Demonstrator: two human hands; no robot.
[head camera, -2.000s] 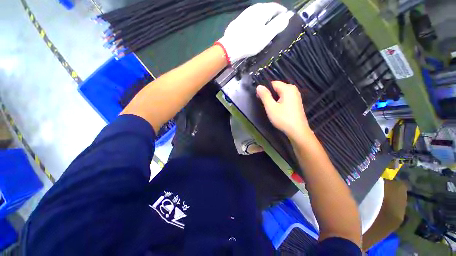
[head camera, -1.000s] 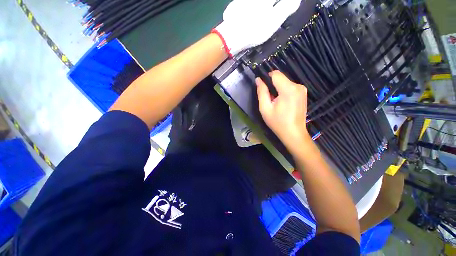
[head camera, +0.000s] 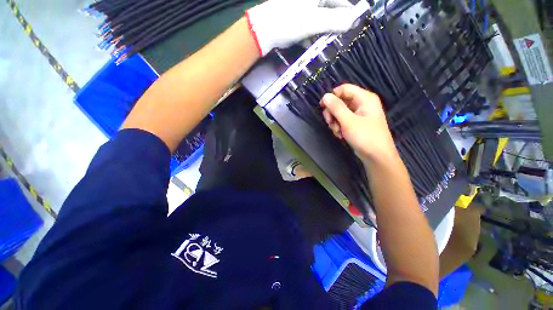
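Many thin black cables (head camera: 397, 115) lie side by side on a dark plate (head camera: 445, 212), with brassy tips at the upper end and coloured wire tips at the lower right. A silver slotted bar (head camera: 312, 53) runs diagonally along the brassy tips. My left hand (head camera: 300, 25), in a white glove with a red cuff, is closed on the bar's upper end; its fingertips are partly hidden. My bare right hand (head camera: 359, 118) is over the near cables just below the bar, thumb and fingers drawn together; whether a cable is between them cannot be told.
A loose cable bundle (head camera: 151, 18) lies on the green mat (head camera: 191, 45) at upper left. Blue crates (head camera: 115, 91) stand below the bench and at the bottom (head camera: 339, 257). A white tub (head camera: 447, 233) is beside my right forearm. The press frame (head camera: 536, 57) stands at right.
The silver bar now shows in full beside the brassy tips, where my glove and dark parts were before. My left hand has moved slightly left. My right fingers have drawn together.
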